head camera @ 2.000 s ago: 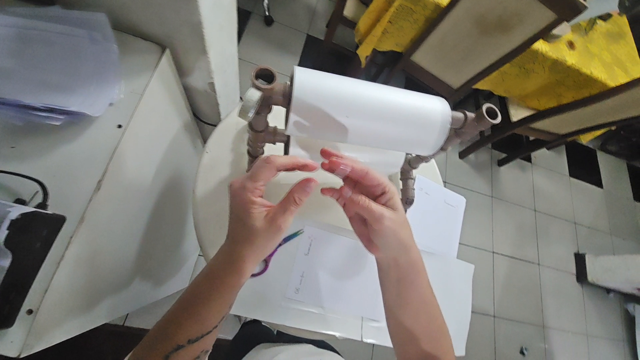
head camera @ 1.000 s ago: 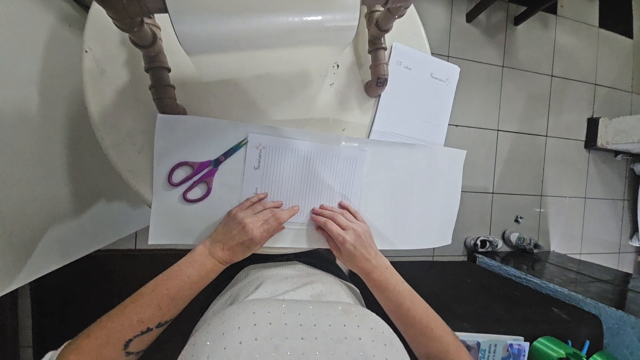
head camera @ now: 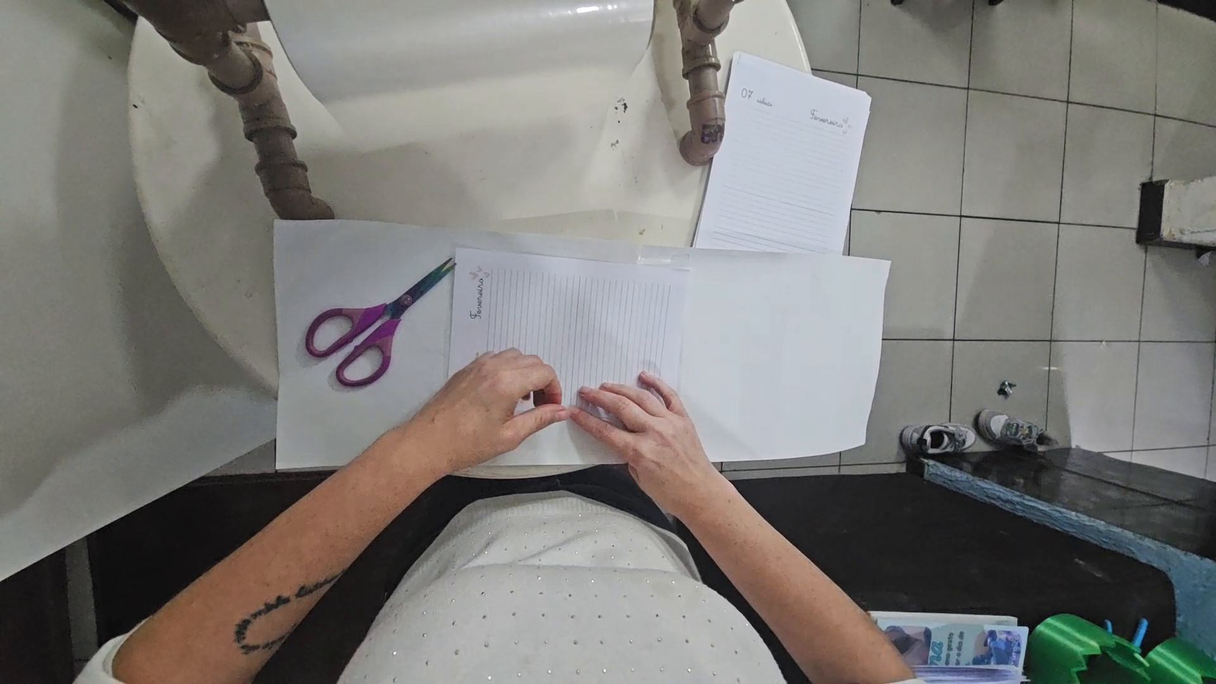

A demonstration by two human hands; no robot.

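A lined paper sheet with writing lies turned sideways on a larger white paper sheet. My left hand is over the lined sheet's near edge, thumb and index finger bent toward each other; whether they pinch anything is too small to tell. Beside it, my right hand rests spread on the same edge, its fingertips close to the left thumb. Left of the lined sheet are scissors with purple handles, blades pointing up and right. A small strip of clear tape shows at the lined sheet's far right corner.
Behind the papers, a white roll sits between brown pipe fittings on a round white table. A stack of lined sheets lies at the table's right side. Shoes are on the tiled floor, and green ribbon is at lower right.
Two seconds ago both hands were raised before the roll, fingertips close together; now they are down on the lined sheet. Since one second ago, the left fingers have lifted and bent. The view has tilted down.
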